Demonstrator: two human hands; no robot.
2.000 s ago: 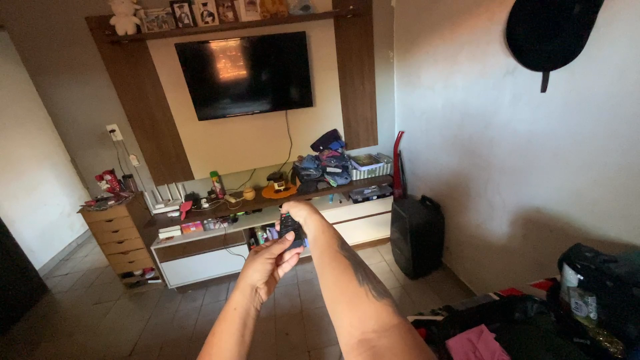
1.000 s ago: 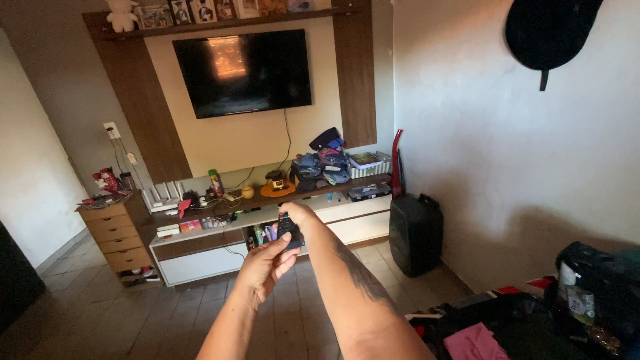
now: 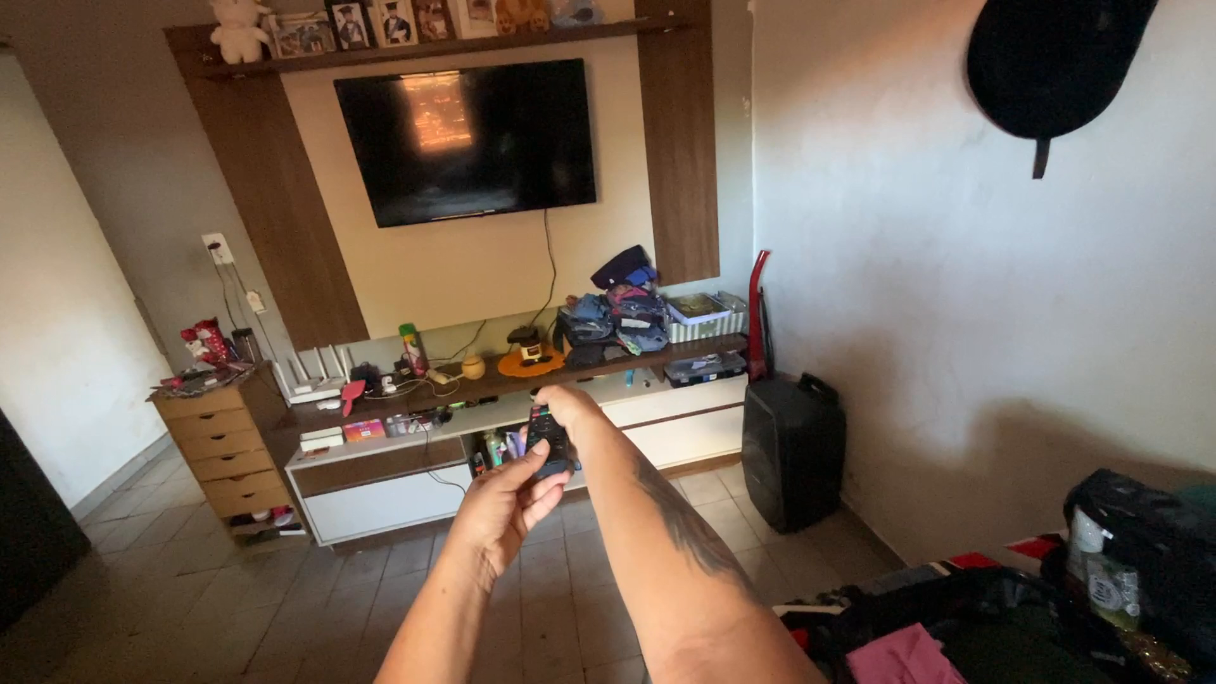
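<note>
My two hands hold a black remote control (image 3: pixel 546 437) out in front of me, its button side facing me. My left hand (image 3: pixel 508 499) grips the lower end, thumb on the buttons. At the upper end, my right hand (image 3: pixel 570 413) has its fingers on the remote; part of its grip is hidden behind the wrist. Beyond them a flat-screen television (image 3: pixel 494 142) hangs on a wood-and-cream wall panel. Its screen is dark, with an orange window reflection at the upper left.
A low television cabinet (image 3: pixel 380 508) carries a white router (image 3: pixel 313 380), a spray can and a pile of folded clothes (image 3: pixel 622 309). Left of it stands a small drawer unit (image 3: pixel 214 437), right of it a black speaker (image 3: pixel 793 451). Clothes and bags (image 3: pixel 1007 617) lie at lower right.
</note>
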